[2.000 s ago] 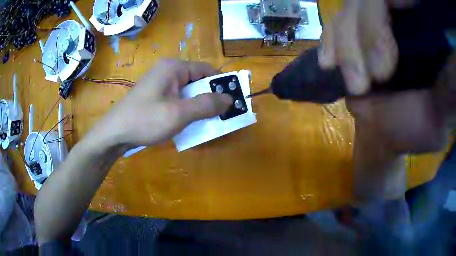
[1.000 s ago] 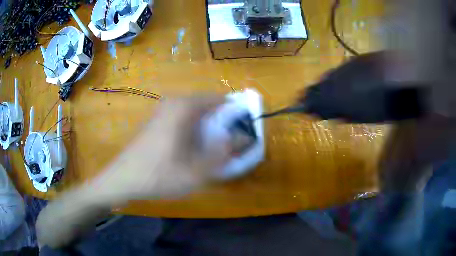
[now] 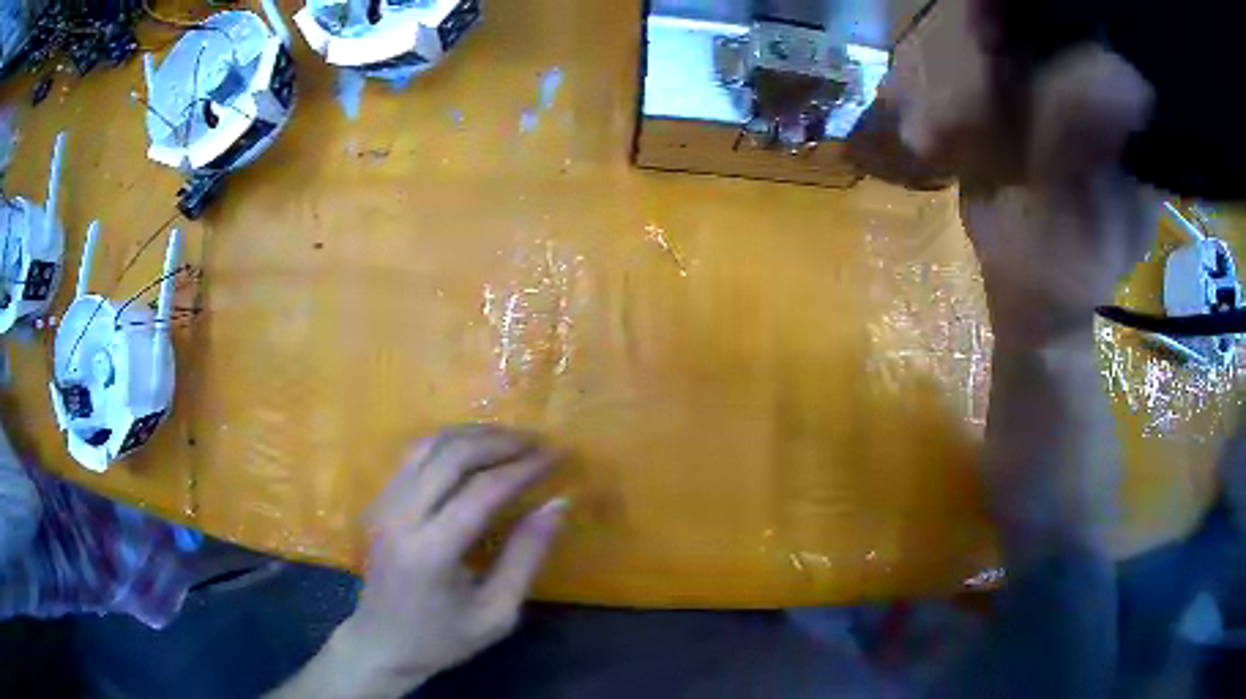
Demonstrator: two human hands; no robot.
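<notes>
My left hand [image 3: 458, 546] is near the table's front edge, fingers bent and apart, with nothing seen in it. My right hand [image 3: 1045, 150] is at the upper right, blurred, closed around the dark electric screwdriver [image 3: 1175, 96]. The tool's nose is beside the screw feeder [image 3: 786, 75], a white-topped box with a silvery mechanism. The screwdriver bit cannot be made out. No housing is in my left hand.
White housings with antennas stand at the left, such as one housing [image 3: 116, 369] near the edge. Another housing [image 3: 1200, 287] is at the far right, behind a black cord [image 3: 1175, 322]. Dark boards with leads [image 3: 89, 41] lie at the upper left. Fabric shows at lower left.
The housing has left my left hand, which has moved down toward the front edge. My right hand has carried the screwdriver up to the feeder. A housing now shows at the far right.
</notes>
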